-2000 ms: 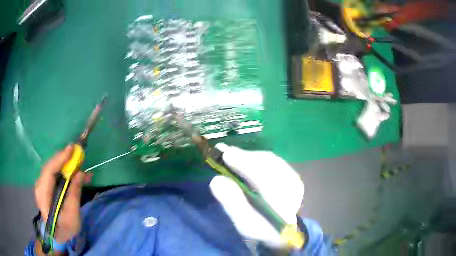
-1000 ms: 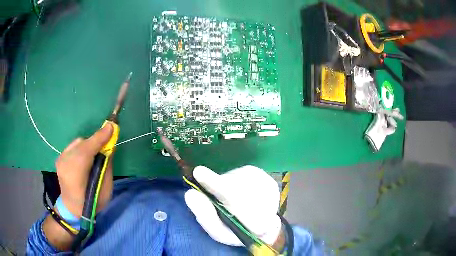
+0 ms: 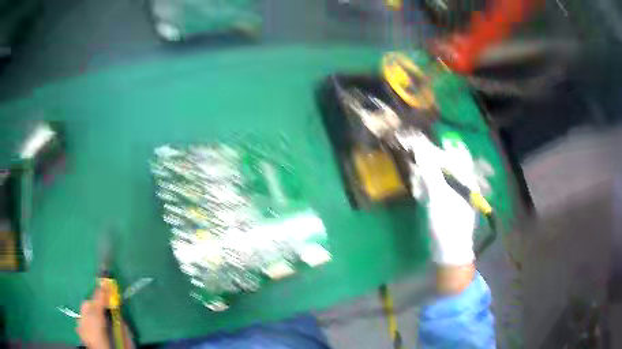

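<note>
The view is blurred. The green circuit board [image 3: 225,218] lies on the green mat, its side crowded with small silvery parts facing up. My bare left hand [image 3: 95,320], cut off by the bottom edge, holds a black-and-yellow soldering iron [image 3: 110,293], tip upward, left of the board. My white-gloved right hand [image 3: 447,198] is over the right side of the black iron stand [image 3: 344,136]. It holds the other soldering iron [image 3: 470,194], whose yellow-and-black rear end sticks out at the right of the glove; its tip is hidden.
The stand has a yellow sponge [image 3: 378,175] and a yellow ring [image 3: 407,80]. A green-and-white roll [image 3: 453,141] lies beyond my right hand. Another board [image 3: 204,19] is behind the mat. A dark stand [image 3: 15,218] is at far left, a red-orange object [image 3: 487,34] at upper right.
The view has shifted. My right hand has moved from the board's lower left edge to the stand at right, with its iron. My left hand still holds its iron, now lower in the picture.
</note>
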